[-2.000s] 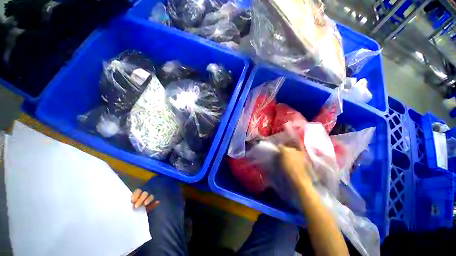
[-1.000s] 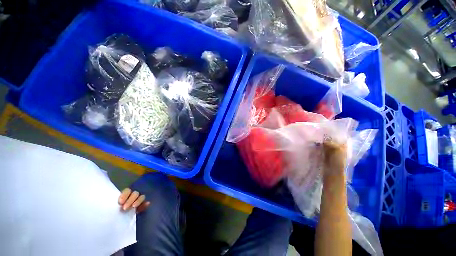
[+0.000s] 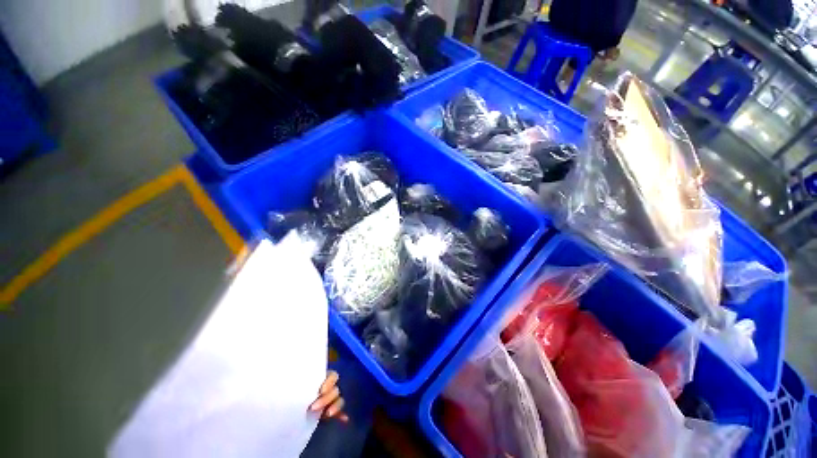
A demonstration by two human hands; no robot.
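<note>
A large white paper sheet (image 3: 237, 358) is held in my left hand (image 3: 330, 398), whose fingertips show at its right edge. My right hand is not in view. Bags of red parts (image 3: 609, 371) lie in a blue tote (image 3: 439, 394) at the lower right. Milky bags with greyish contents (image 3: 520, 402) lie beside the red ones. The blue tote in the middle (image 3: 251, 201) holds a bag of pale short pieces (image 3: 363, 264) among bags of black parts (image 3: 439, 268).
A large bag of flat tan pieces (image 3: 658, 170) lies across the rear tote. Black bundles (image 3: 296, 67) fill the far-left tote. A yellow line (image 3: 98, 234) crosses the floor. A blue stool (image 3: 548, 55) and a person in dark clothes (image 3: 591, 20) are at the back.
The view has swung up and left. My right hand has left the picture and is off the clear bag. The sheet stands more upright in front of the middle tote.
</note>
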